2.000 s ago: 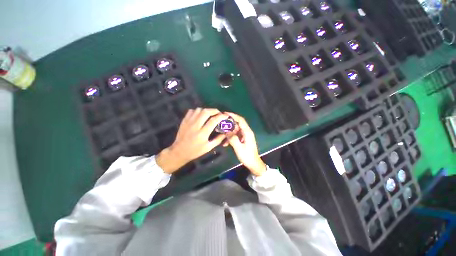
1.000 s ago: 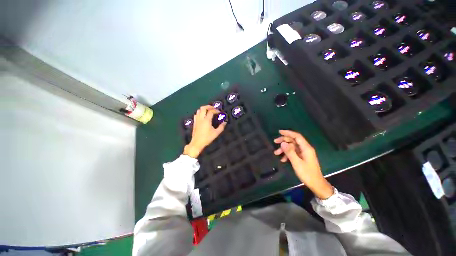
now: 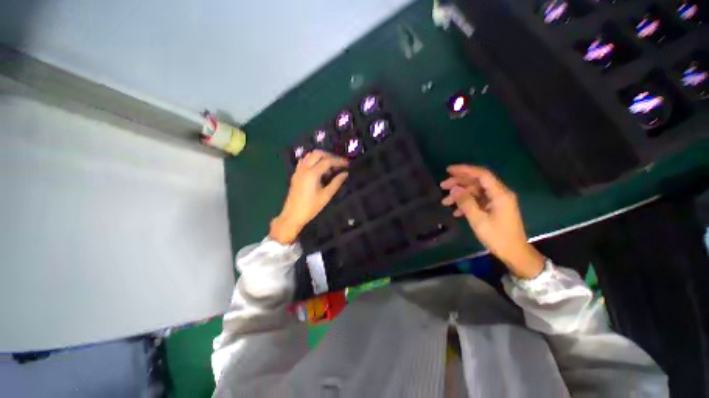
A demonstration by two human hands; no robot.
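Note:
The black work tray (image 3: 373, 198) lies on the green mat in front of me. Several round lens units with purple-white glare sit in its far compartments, among them a lens unit (image 3: 354, 146) just beyond my left fingertips. My left hand (image 3: 309, 189) is over the tray's left side, thumb and fingers apart, with nothing seen in it. My right hand (image 3: 491, 214) hovers right of the tray, fingers loosely curled and apart, with nothing seen in it. The compartments under my left hand are hidden.
A single disc (image 3: 459, 102) lies on the mat with small pale specks beside it. A tall black tray stack (image 3: 544, 101) holding lens units stands at right. A yellow-white cylinder (image 3: 225, 137) stands by the wall. A clear disc (image 3: 356, 80) lies near the wall.
My left hand has let go of the lens unit, which now sits in the second row, and has drawn back slightly. My right hand stays apart at right. The view has shifted.

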